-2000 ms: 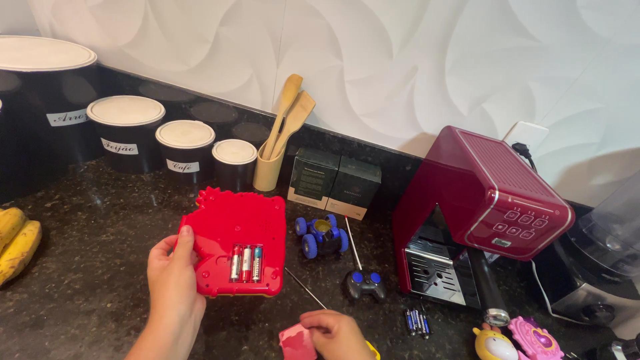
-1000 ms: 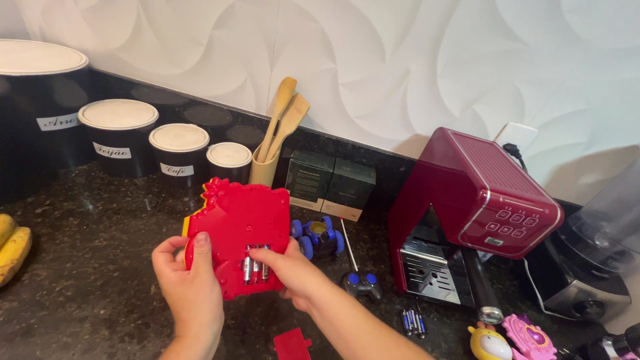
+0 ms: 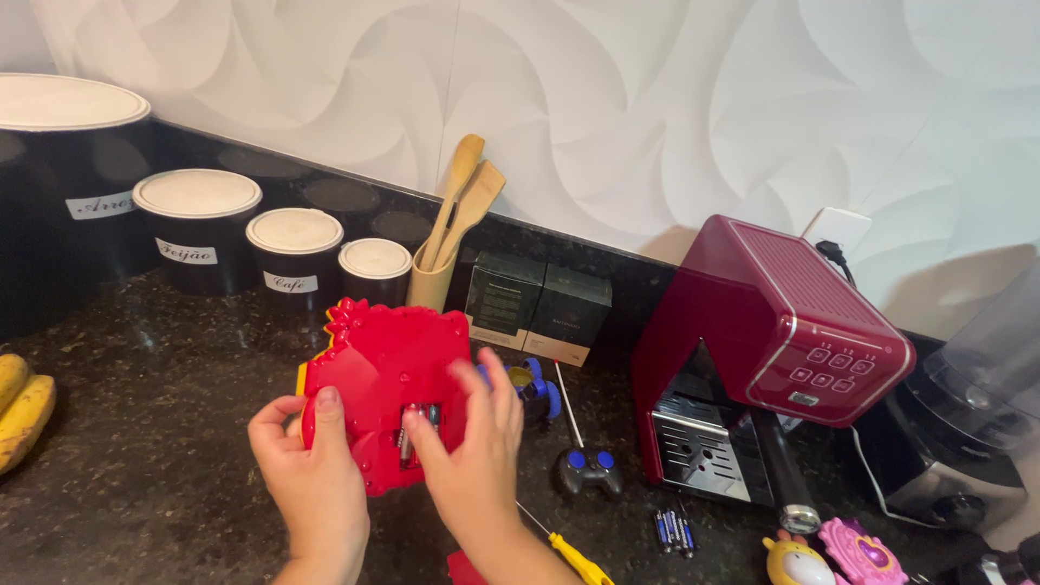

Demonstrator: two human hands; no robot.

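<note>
My left hand (image 3: 317, 471) grips the left edge of a red plastic toy (image 3: 382, 366) with yellow trim, its back side turned up toward me. Batteries (image 3: 418, 439) lie in the open compartment of the toy. The thumb of my right hand (image 3: 475, 447) touches the batteries, while its other fingers are spread and blurred over the toy's right edge. Below, partly hidden by my right forearm, a small red plastic piece (image 3: 463, 569) lies on the counter, with a yellow-handled screwdriver (image 3: 577, 559) to its right.
A toy car with blue wheels (image 3: 532, 386), a black remote control (image 3: 589, 471) and several loose batteries (image 3: 674, 530) lie to the right, before a red coffee machine (image 3: 772, 325). Behind stand black canisters (image 3: 292, 264), wooden utensils (image 3: 463, 203) and dark boxes (image 3: 536, 309). Bananas (image 3: 24, 410) lie at left.
My right hand, at the small red piece two seconds ago, has moved up to the batteries in the toy. Its fingers have spread since one second ago. The piece now lies on the counter.
</note>
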